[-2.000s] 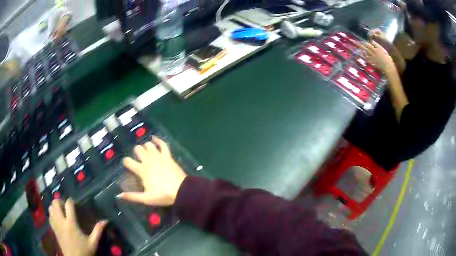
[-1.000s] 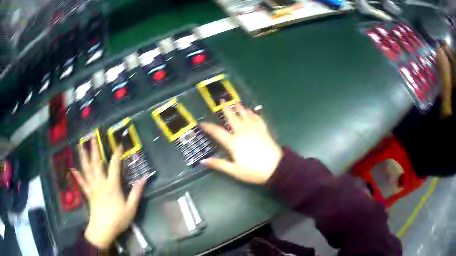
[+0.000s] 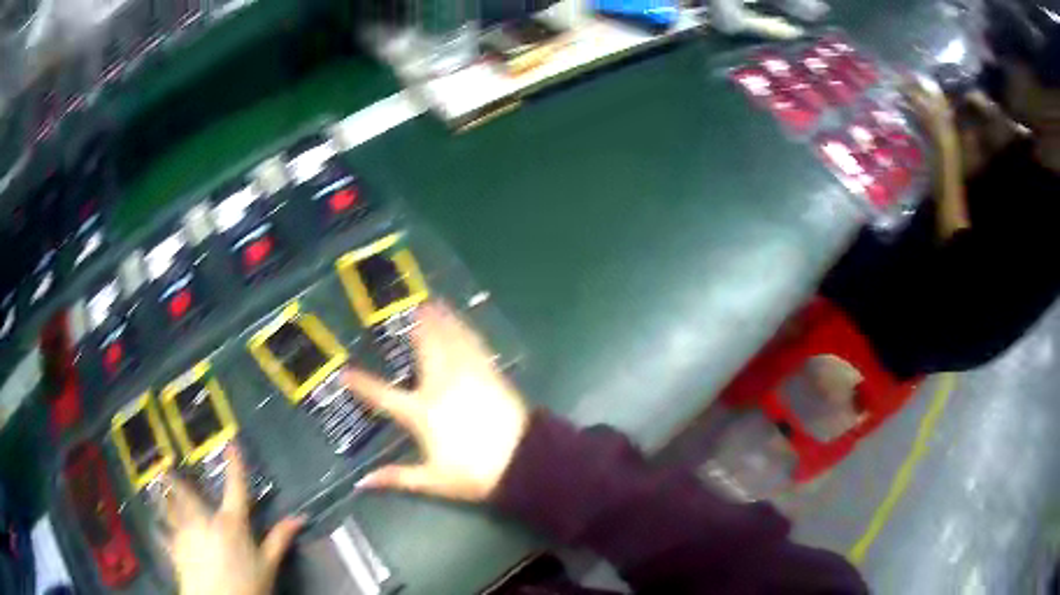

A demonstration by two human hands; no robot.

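A clear tray (image 3: 262,432) lies on the green bench with keypad phones. Four phones lie front up in the near row with yellow frames and dark screens, one of them a phone (image 3: 298,352) near the middle. The far row holds phones back up with white labels and red spots, such as one phone (image 3: 258,246). My right hand (image 3: 456,407) has its fingers spread over the keypads of the two right phones. My left hand (image 3: 219,537) is over the lower ends of the two left phones, cut off by the bottom edge. Fingertip contact is blurred.
Red phones (image 3: 99,511) lie at the tray's left end. A battery (image 3: 355,558) lies at the near bench edge. Another tray of red phones (image 3: 866,151) is at the upper right, by a person (image 3: 965,279) in black. A red stool (image 3: 814,384) stands below. A blue item (image 3: 637,9) is at the top.
Since two seconds ago, the near-row phones have gone from back up to yellow-framed front up. Since one second ago, the view has shifted; both hands remain over the keypads.
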